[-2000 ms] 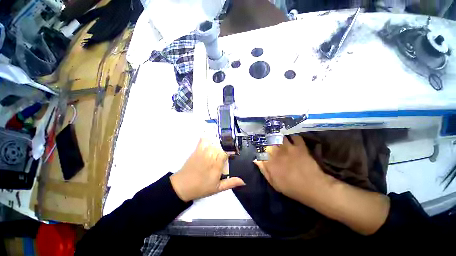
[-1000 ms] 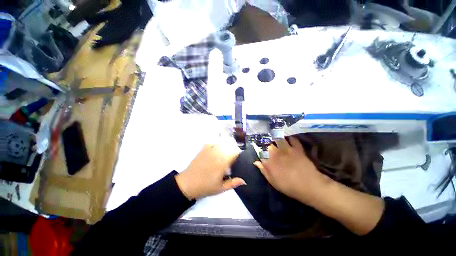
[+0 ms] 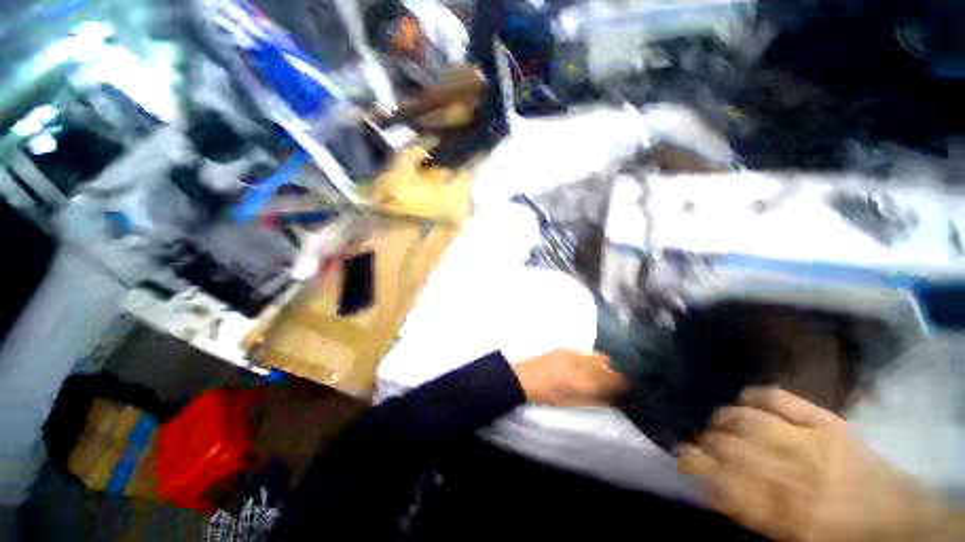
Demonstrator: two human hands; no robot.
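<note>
The picture is blurred. My left hand [image 3: 571, 378] is at the left edge of the dark fabric [image 3: 677, 386], its fingertips closed on that edge. My right hand [image 3: 778, 455] is larger and nearer, at the fabric's front right side, fingers curled; whether it grips the fabric is unclear. Brown fabric [image 3: 820, 355] lies behind my right hand, under the arm of the white sewing machine [image 3: 783, 228]. Plaid fabric [image 3: 552, 241] shows left of the machine head. The needle and presser foot cannot be made out.
A cardboard-covered surface [image 3: 317, 344] with a black phone [image 3: 358, 284] is left of the white table [image 3: 487, 307]. A red stool [image 3: 201, 450] is below left. A person [image 3: 429, 74] is at the back. Another machine table with clutter stands at far left.
The view has swung left and up, so the machine sits farther right. My right hand has come back from beside the presser foot towards me. My left hand remains at the dark fabric.
</note>
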